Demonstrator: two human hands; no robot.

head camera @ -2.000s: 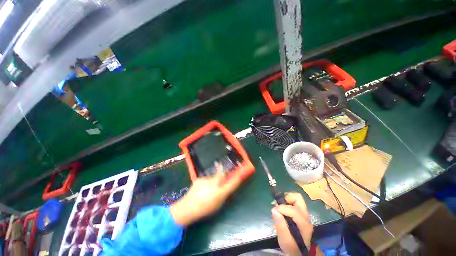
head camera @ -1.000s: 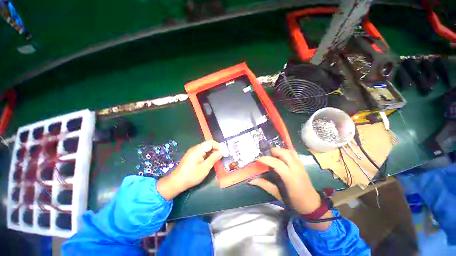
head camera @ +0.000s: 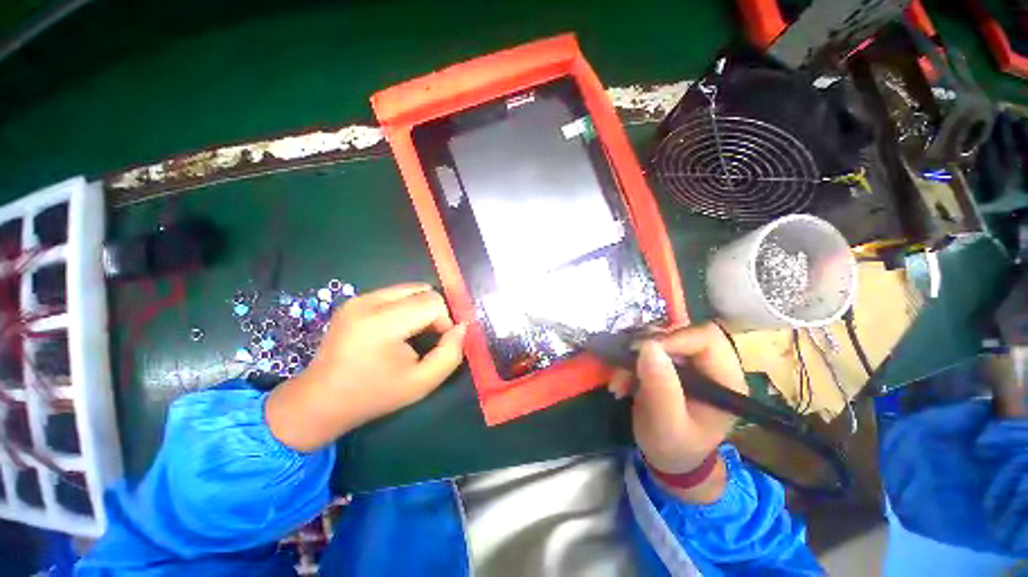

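Observation:
The orange-red holding fixture (head camera: 445, 242) lies in front of me around a black tablet assembly with a silver-grey battery (head camera: 535, 186). The circuit board (head camera: 592, 295) at its near end is bright with glare. My right hand (head camera: 682, 400) holds the black soldering iron (head camera: 733, 397) like a pen, its thin end over the board; the exact tip contact is lost in glare. My left hand (head camera: 366, 363) is at the fixture's near left edge, thumb and forefinger bent close together; whether they pinch something is unclear.
Small shiny round components (head camera: 271, 338) lie left of the fixture. Further left are a black part (head camera: 169, 248) and a white parts tray (head camera: 96, 338). Right are a fume fan (head camera: 733, 169), a white cup (head camera: 738, 276) of silvery bits, cardboard (head camera: 885, 316) and a person's blue sleeve (head camera: 941, 451).
The view has moved closer over the bench. Both hands went from apart to the tablet's near end. The iron now points left over the board, and the left hand has drawn back to the fixture's edge.

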